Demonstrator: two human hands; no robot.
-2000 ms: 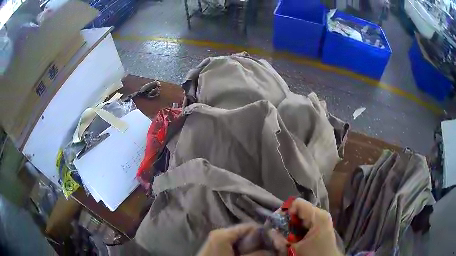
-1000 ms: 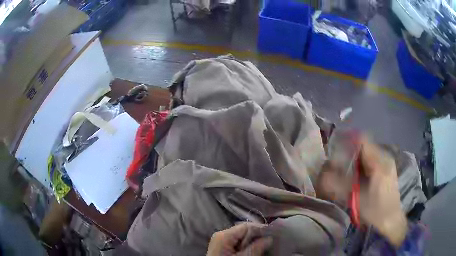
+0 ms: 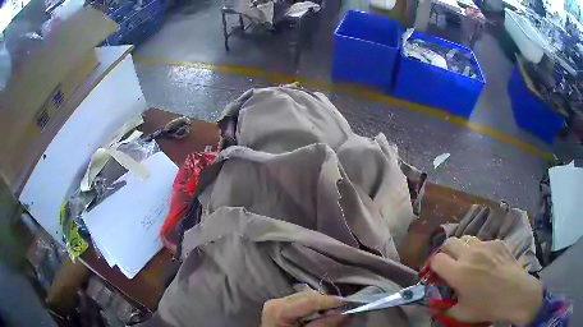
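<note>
A heap of grey-brown cloth [image 3: 275, 185] fills the middle of the table. My left hand [image 3: 300, 308] is at the bottom centre, partly cut off by the lower edge, and pinches an edge of the cloth. My right hand [image 3: 482, 278] is at the lower right and holds scissors [image 3: 390, 299] by their red handles. The silver blades point left, with the tips beside my left fingertips at the cloth edge. Thin loose threads [image 3: 327, 279] stick up just above my left hand.
Folded grey-brown cloth [image 3: 505, 225] lies behind my right hand. Left of the heap are a red crumpled bag [image 3: 182, 198], paper sheets [image 3: 131, 214], cream strips [image 3: 115, 156] and a dark coiled object [image 3: 174, 128]. A cardboard box [image 3: 48, 105] is far left. Blue bins [image 3: 441, 85] stand on the floor beyond.
My right hand was raised and blurred at the right; it is now lower, with the scissor blades brought back to the cloth edge at my left hand. My left hand keeps its pinch.
</note>
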